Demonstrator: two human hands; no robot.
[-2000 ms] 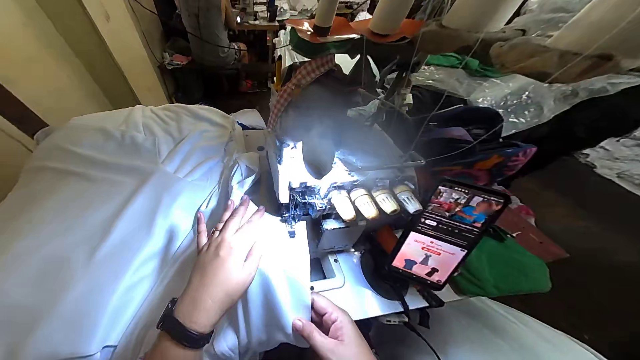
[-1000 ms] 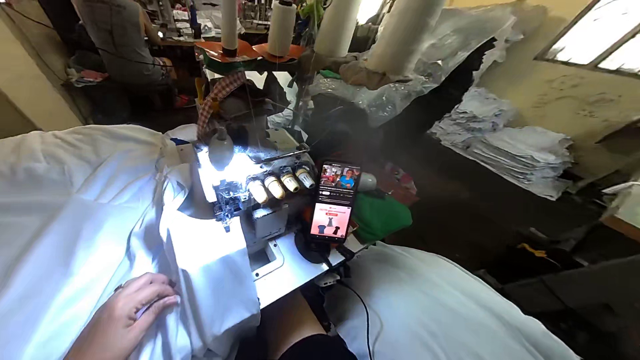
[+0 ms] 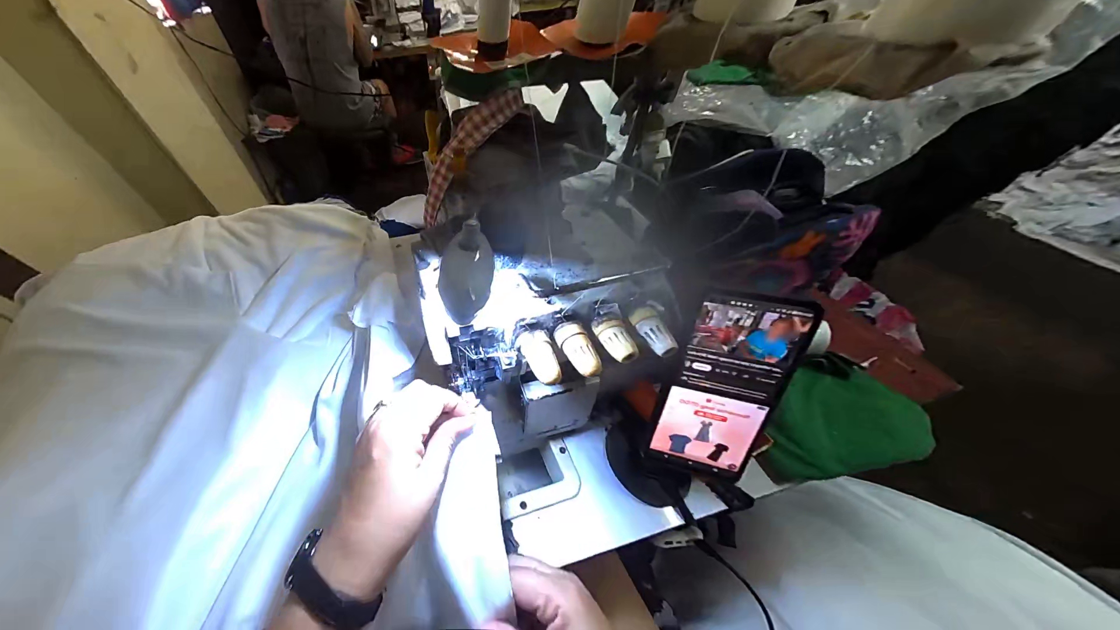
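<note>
My left hand [image 3: 407, 464], with a dark band on its wrist, pinches the edge of white fabric [image 3: 201, 437] between thumb and fingers, just in front of the needle area of an overlock sewing machine [image 3: 560, 402]. Near the bottom edge, my right hand [image 3: 556, 595] grips the same fabric's right edge; part of this hand is out of the frame. The machine's lamp lights the needle area brightly, and several tension dials [image 3: 577, 348] line its front. The fabric covers the left side and drapes down between my hands.
A smartphone [image 3: 731, 385] stands on a round dark holder right of the machine, with a cable below. Beside it lies green cloth [image 3: 849, 420]. More white fabric [image 3: 884, 560] fills the lower right. Thread cones [image 3: 604, 19] stand behind. A person [image 3: 319, 66] sits at the far left back.
My left hand has moved from lying on the fabric to pinching its edge close to the needle area. My right hand has come back to the fabric's right edge. The view has swung left.
</note>
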